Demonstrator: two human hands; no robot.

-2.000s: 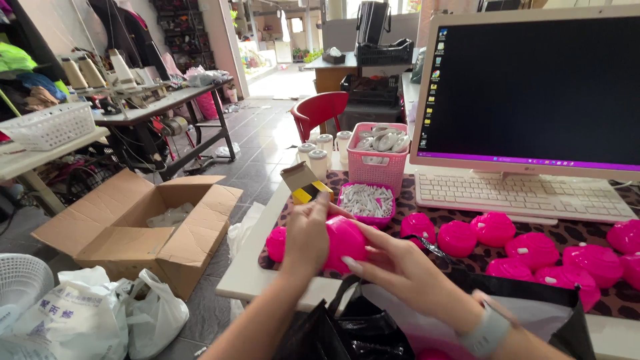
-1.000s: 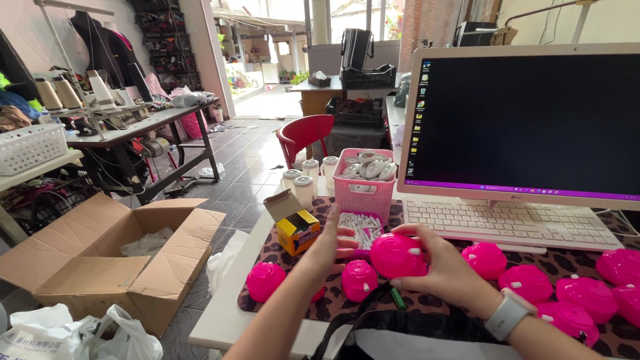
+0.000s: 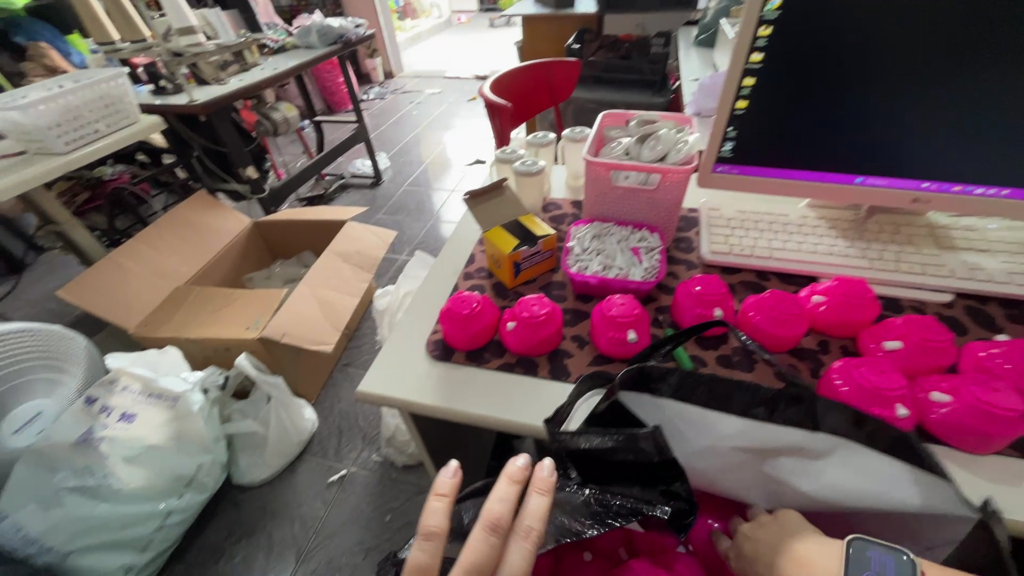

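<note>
My left hand [image 3: 488, 524] is at the bottom centre over the rim of a black bag [image 3: 608, 472], fingers spread, holding nothing. Inside the bag, my right hand [image 3: 772, 540] touches pink plastic pieces [image 3: 624, 552]; its fingertips are partly hidden, so its hold is unclear. Shiny pink rounded plastic pieces with small white parts, such as one in front [image 3: 620, 326], sit on a leopard-print mat [image 3: 552, 364]. Behind them are a yellow-and-black small box [image 3: 520, 250] with its flap up and a magenta basket [image 3: 614, 280] of small white parts.
A pink basket [image 3: 636, 192] of white items, lidded jars [image 3: 530, 184], a keyboard [image 3: 848, 248] and a monitor [image 3: 888, 96] stand on the table. An open cardboard box [image 3: 232, 296] and white plastic bags [image 3: 120, 456] lie on the floor at left, near a red chair [image 3: 532, 92].
My right hand has gone from holding a pink piece above the mat down into the black bag. My left hand has moved down to the bag's rim. The view has tilted down.
</note>
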